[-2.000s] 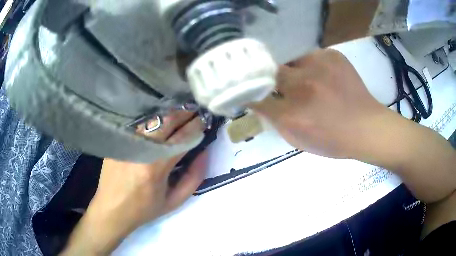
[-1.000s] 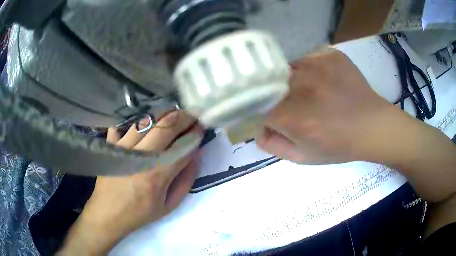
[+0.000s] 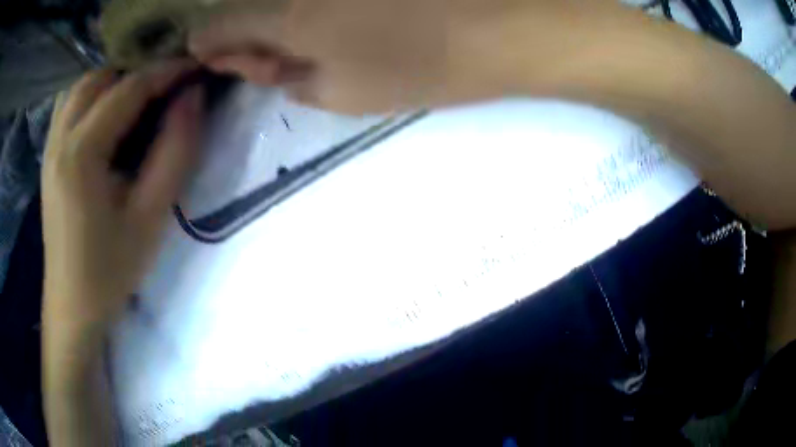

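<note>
The picture is blurred. My left hand is at the upper left, with black fabric between its thumb and fingers. My right hand reaches in from the right along the top, its fingertips close to my left fingers. What the right fingertips touch is hidden. A blurred tan block shows at the top left beside the fingertips. Blue-grey fabric shows at the left edge, behind my left hand. The needle and presser foot cannot be made out.
A dark-outlined bed cover edge crosses the white table, with a small dark speck nearby. Marks run along the table's front edge. Dark clothing lies below. Black scissor handles are at the top right.
The view has shifted, so the hands and bed cover sit higher and further left. The white ribbed knob and most of the machine head have left the picture. Both hands remain close together.
</note>
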